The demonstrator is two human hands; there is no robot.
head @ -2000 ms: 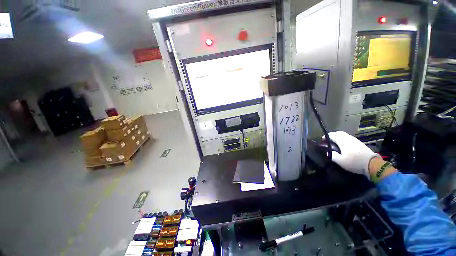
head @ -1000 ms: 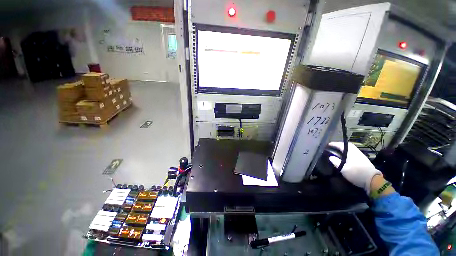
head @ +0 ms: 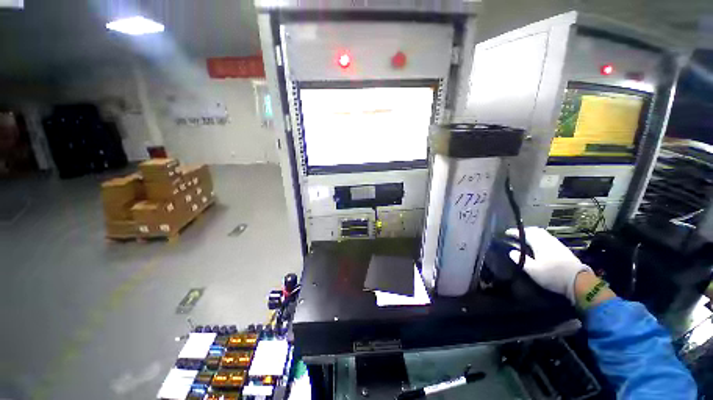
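My right hand, in a white glove with a blue sleeve, reaches to the right side of the silver press cylinder on top of the black test fixture. Its fingers are at a small black part beside a black cable; whether they close on it cannot be made out. My left hand is not in view. A marker pen lies on the fixture's lower plate. A power supply board with white blocks and orange parts lies left of the fixture, cut off by the bottom edge.
A test cabinet with a white monitor stands behind the fixture; another with a yellow monitor is to its right. A dark pad and white paper lie on the fixture top. Cartons stand on a pallet at left. Dark rack shelves are far right.
The camera view has shifted and tilted, moving the whole scene in the picture. My right hand stays beside the cylinder.
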